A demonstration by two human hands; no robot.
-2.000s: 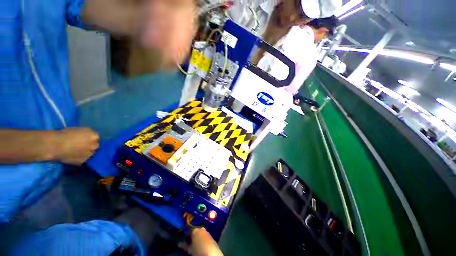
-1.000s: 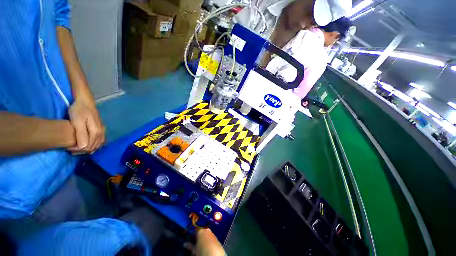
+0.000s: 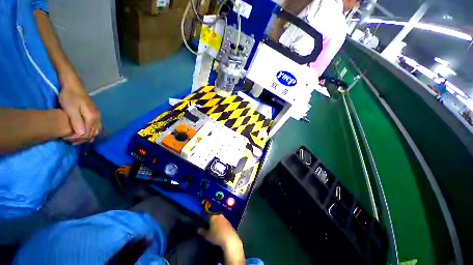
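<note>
The blue benchtop press stands in front of me, tilted in the picture. On its yellow-and-black bed are a white perforated plate, an orange fixture insert with a dark round centre at its left, and a small black housing with a pale rim at the plate's front right corner. The metal press head is raised above the back of the bed. My right hand is low at the bottom, just below the press's front right corner; its fingers are partly hidden and its grip is unclear. My left hand is not in view.
A black compartment tray with several shiny-rimmed parts lies right of the press. A green conveyor with metal rails runs along the right. A person in blue stands close at left, hands clasped. Another person in pale clothing is behind the press. Cardboard boxes stand behind.
The standing person's raised, blurred hand has come down and joined the other. The view has shifted, so my right hand shows more fully near the same press corner. The fixture parts keep their places.
</note>
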